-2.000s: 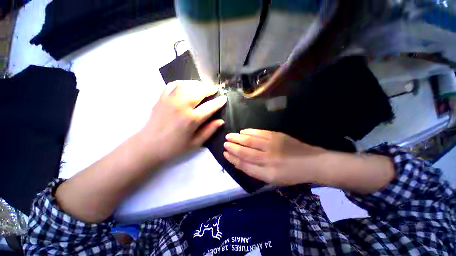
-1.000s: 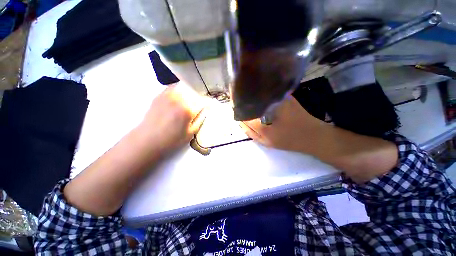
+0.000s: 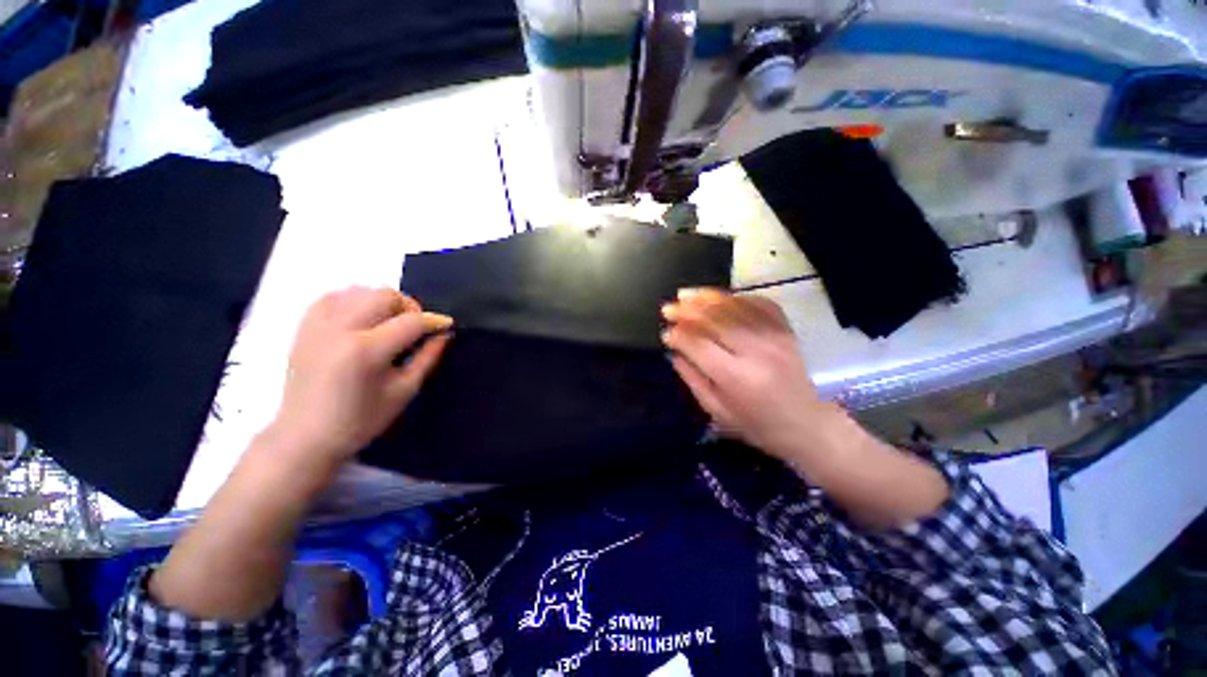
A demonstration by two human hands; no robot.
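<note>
A black fabric panel (image 3: 556,384) lies across the front of the white table and hangs over its edge. It has a fold or seam line across it between my hands. My left hand (image 3: 364,370) pinches its left side at that line. My right hand (image 3: 735,351) pinches its right side at the same height. The panel's upper edge lies just below the presser foot area of the sewing machine (image 3: 582,93); whether the foot touches it, I cannot tell.
A pile of cut panels (image 3: 139,318) lies at left. A folded black stack (image 3: 371,60) lies at back left. A narrow black stack (image 3: 860,225) with frayed edges lies right of the needle. Thread spools (image 3: 1115,218) stand at far right. The table edge (image 3: 980,357) runs in front.
The black panel is now spread between my hands, where bare table showed one second ago. My hands have moved back towards me and apart. The view has shifted, showing more of the machine.
</note>
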